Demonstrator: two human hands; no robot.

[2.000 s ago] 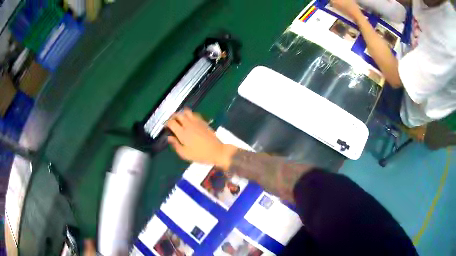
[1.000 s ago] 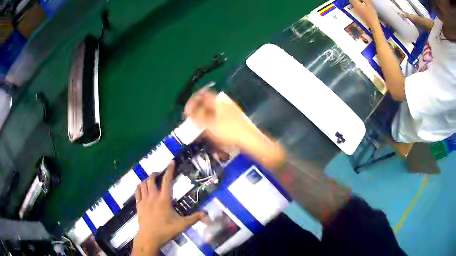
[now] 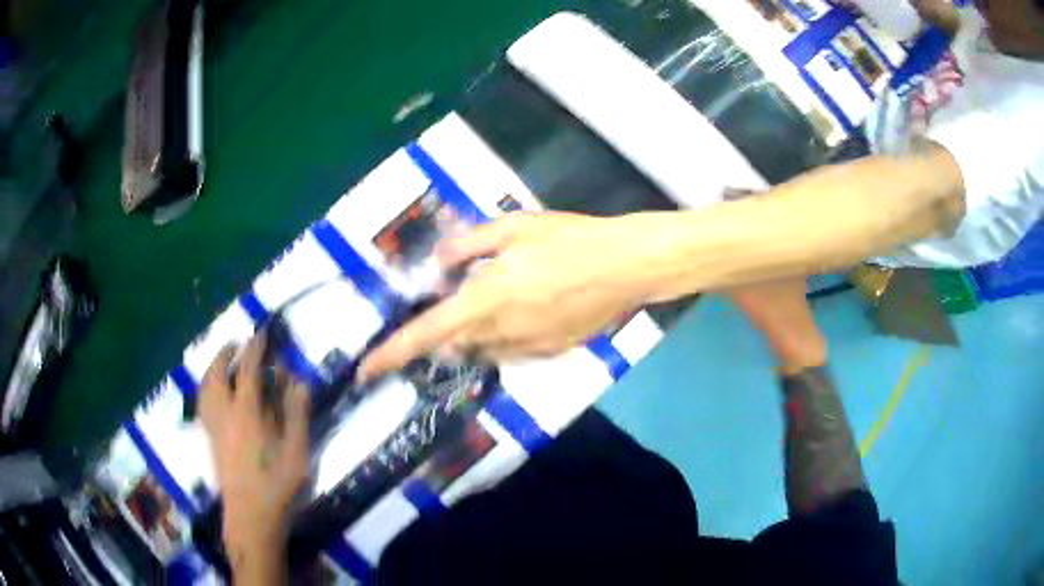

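A black housing (image 3: 378, 458) lies open side up on the printed sheet (image 3: 343, 258), with a silver-white inner strip (image 3: 364, 435) and thin wires at its right end. My left hand (image 3: 254, 441) grips the housing's left part, fingers over its far edge. My right hand (image 3: 773, 315) is at the near end of the white cover (image 3: 641, 109), largely hidden behind a coworker's forearm; whether it grips the cover cannot be told. The coworker's hand (image 3: 521, 286) reaches over the housing's wired end, blurred.
The coworker's forearm (image 3: 801, 229) crosses from the right. A dark glossy surface (image 3: 492, 132) lies under the white cover. Other housings stand on the green belt (image 3: 263, 115), one at the upper left (image 3: 166, 109), another at the left (image 3: 46, 332). Blue floor (image 3: 698, 435) shows below.
The coworker's arm has come in over the housing. My right hand has moved from the housing's wired end right to the white cover. The view has shifted.
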